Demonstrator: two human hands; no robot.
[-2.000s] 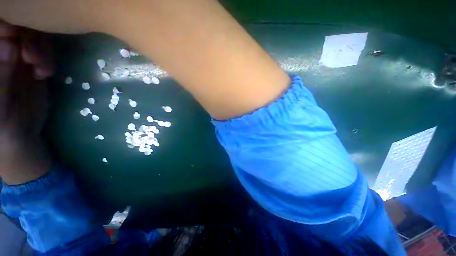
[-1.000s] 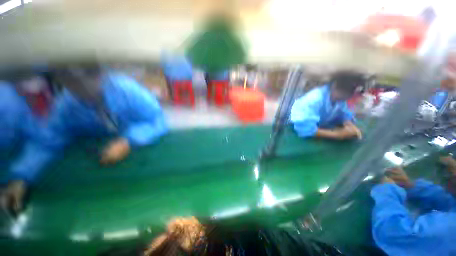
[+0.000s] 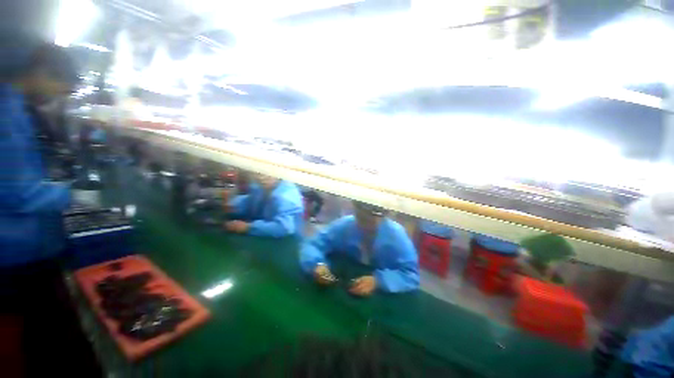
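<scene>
Neither of my hands shows in the head view. A salmon-red parts tray (image 3: 87,277) lies at the lower left on the green line, holding a heap of dark units (image 3: 140,299). The green conveyor belt (image 3: 259,317) runs from the far left towards the lower right. A dark blurred shape covers the bottom edge, and I cannot tell what it is.
A person in blue (image 3: 29,192) stands at the left beside a blue crate (image 3: 100,242). Two people in blue (image 3: 395,247) (image 3: 277,210) sit across the belt. Red stools (image 3: 434,251) and a red-orange crate (image 3: 550,310) stand behind them. A long pale beam (image 3: 414,207) crosses above.
The view has swung up from the work and then to the left. My arms, the white pieces and the white sheets have left the picture. The red tray and the standing person have come in.
</scene>
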